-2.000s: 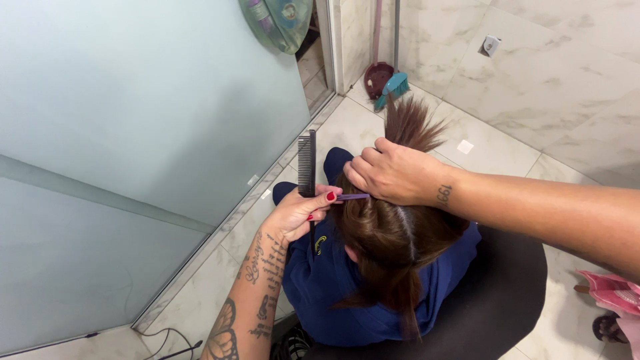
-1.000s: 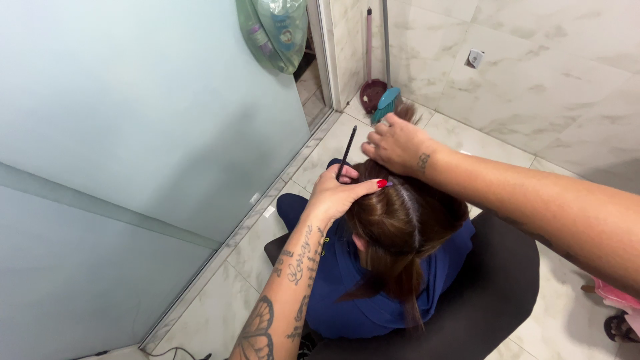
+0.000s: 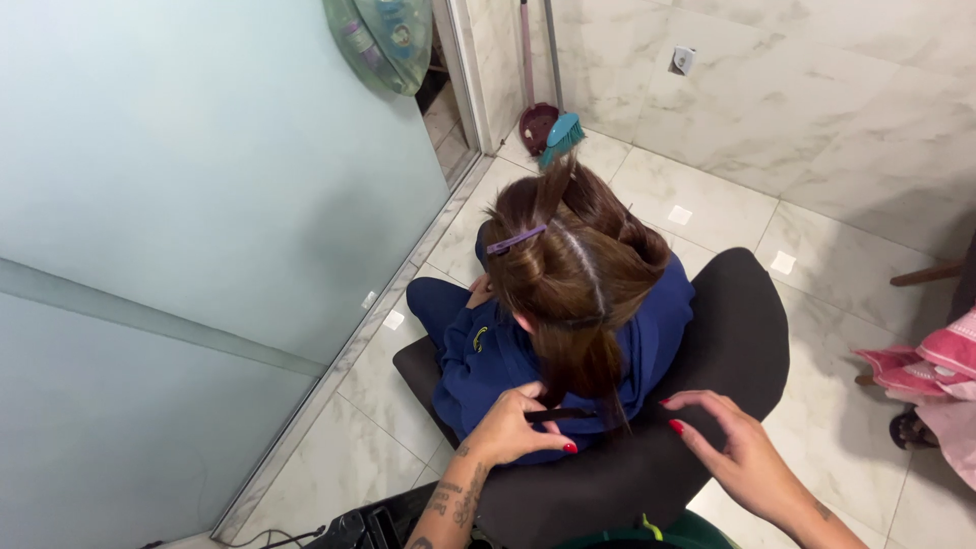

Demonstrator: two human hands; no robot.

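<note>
A seated person (image 3: 648,313) in a blue top has brown hair (image 3: 560,267) with a parting down the middle. A purple hair clip (image 3: 517,239) holds the hair on the left of the crown, and a dark band crosses lower down. Below the head, my left hand (image 3: 515,427) holds a black comb (image 3: 560,414), of which only part shows, beside the hanging hair. To the right, over the dark chair back, is my right hand (image 3: 728,450), thumb and fingers apart, with nothing in it.
The dark chair (image 3: 743,335) stands on pale tiles. A frosted glass door (image 3: 229,168) with a green bag (image 3: 389,42) is at left. A dustpan (image 3: 538,128) and turquoise brush (image 3: 564,136) lean in the corner. Pink cloth (image 3: 938,358) hangs at right; a cable lies bottom left.
Both hands have come down from the crown of the head to behind the person's back, now apart. The purple clip, between my left fingers two seconds ago, now sits in the hair.
</note>
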